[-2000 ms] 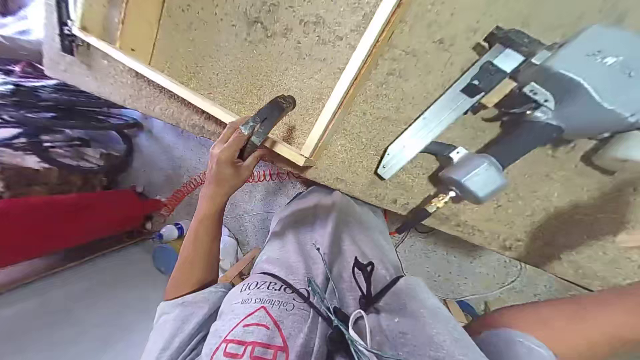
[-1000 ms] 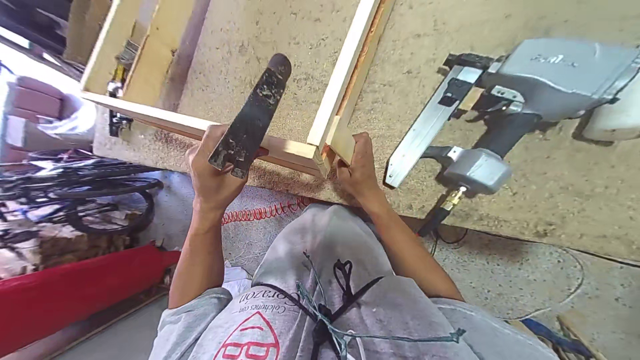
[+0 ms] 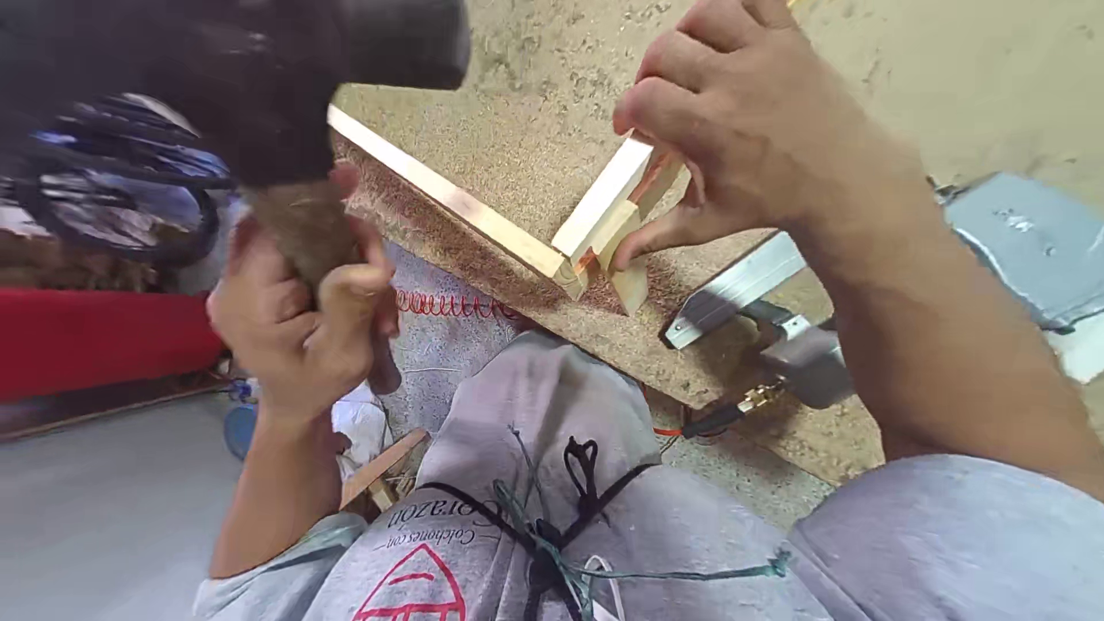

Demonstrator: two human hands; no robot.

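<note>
My left hand (image 3: 302,302) is closed around the handle of a dark-headed hammer (image 3: 293,78), raised close to the camera, its head blurred and cut off by the frame. At a corner of the wooden frame (image 3: 483,220), my right hand (image 3: 733,129) grips the upper rail, its thumb on a small wooden piece (image 3: 617,250) standing at an angle beside the joint. The fingers hide part of that rail. A pneumatic nailer (image 3: 742,285) lies on the board to the right, partly behind my right forearm.
The frame rests on a worktop strewn with sawdust (image 3: 483,129). A red coiled air hose (image 3: 457,304) hangs past its near edge. A bicycle (image 3: 112,190) and a red covered object (image 3: 103,341) are at the left. Wood scraps (image 3: 388,470) lie below.
The hammer has come up close to the camera in my left hand. My right hand, out of sight two seconds ago and below the corner one second ago, now reaches over the upper rail.
</note>
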